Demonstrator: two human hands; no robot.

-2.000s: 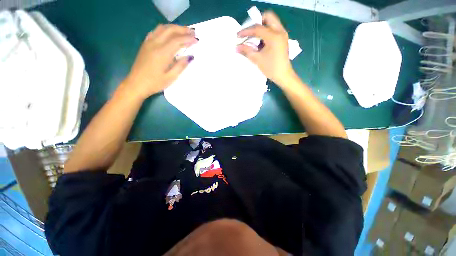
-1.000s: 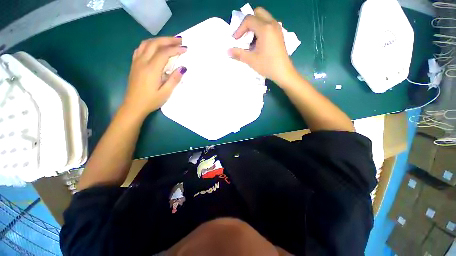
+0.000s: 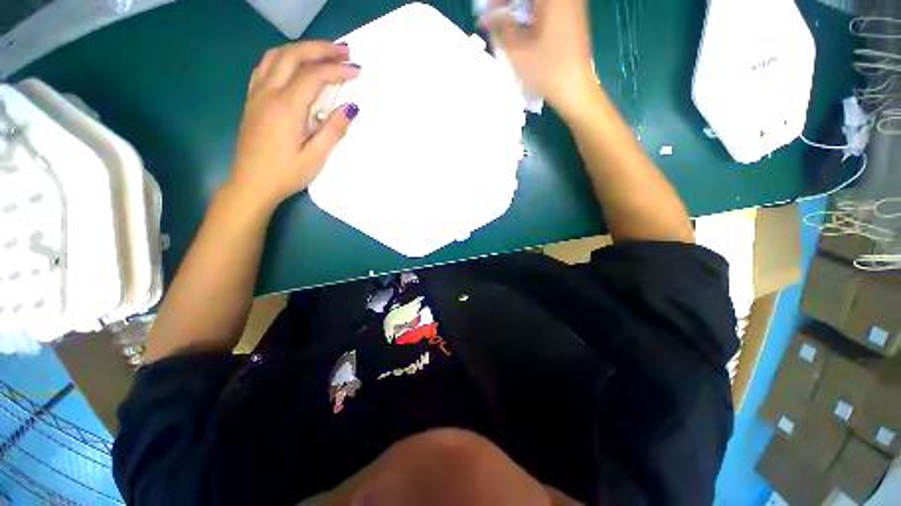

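A white hexagonal housing (image 3: 420, 148), strongly overexposed, lies on the green bench top in front of me. My left hand (image 3: 291, 119) is on its upper left edge, fingers and thumb bent around a small part of the rim. My right hand (image 3: 543, 44) is blurred at the top of the picture, just off the housing's upper right edge. A white crumpled cloth (image 3: 516, 10) shows at its fingers, partly cut off by the picture's edge. Another bit of white shows under the right hand.
Stacked white housings (image 3: 89, 208) stand at the left bench edge. A cabled white unit (image 3: 756, 79) lies at the right, with coiled white leads (image 3: 877, 143) beyond. A pale translucent object (image 3: 288, 12) is at the top. Brown cartons (image 3: 840, 366) are on the floor at right.
My right hand has moved up and right off the housing's face with the white cloth. My left hand stays at the left edge. The whole view has shifted, so things sit higher.
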